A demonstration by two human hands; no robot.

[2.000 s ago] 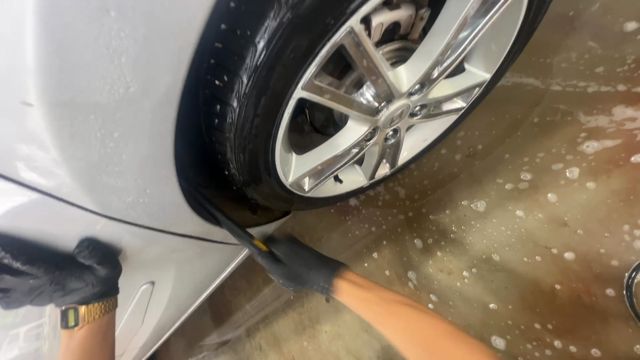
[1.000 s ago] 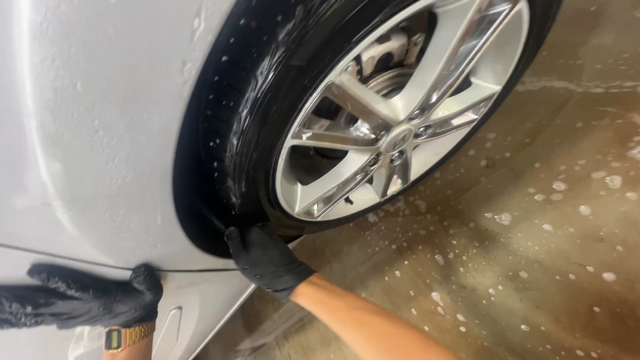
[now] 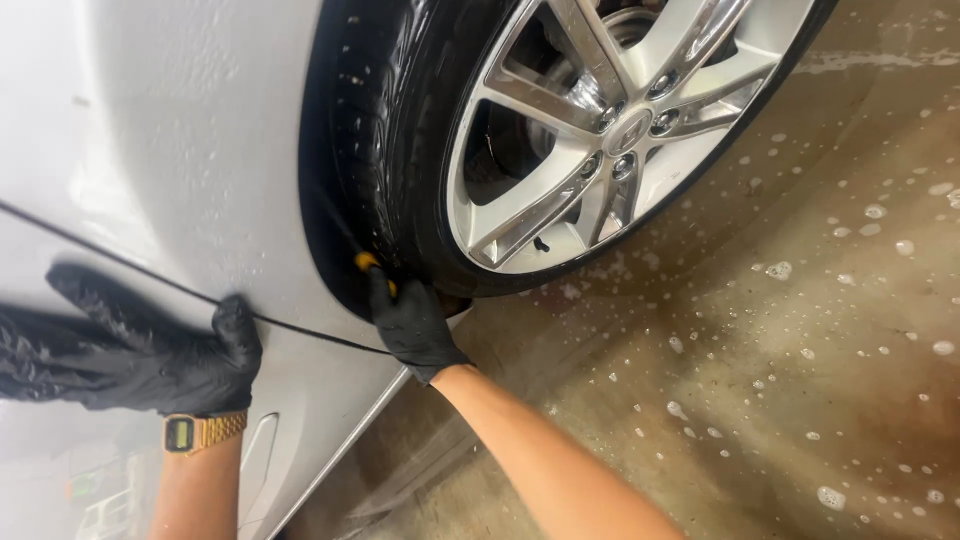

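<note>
My left hand (image 3: pixel 142 349), in a black glove with a gold wristwatch (image 3: pixel 202 433) below it, lies spread against the silver car's body panel (image 3: pixel 202 172). Black glove covers my right hand (image 3: pixel 412 326) too; it reaches into the wheel well (image 3: pixel 319 225) behind the wet tire (image 3: pixel 420 135). Its fingers are closed around the handle of a tool with yellow parts (image 3: pixel 366 261). A thin dark shaft runs from the yellow part up into the shadow; the tool's far end is hidden. The silver alloy wheel (image 3: pixel 626 131) is right of the tire tread.
A dark panel seam (image 3: pixel 112 255) crosses the car body under my left hand. The car's lower edge (image 3: pixel 337 457) runs diagonally below my right wrist. Wet concrete floor (image 3: pixel 750 337) with scattered foam spots spreads on the right.
Two seconds ago the tool lay across the lower edge of the wheel arch; now my right hand has it deeper behind the tire. My left hand is still on the panel.
</note>
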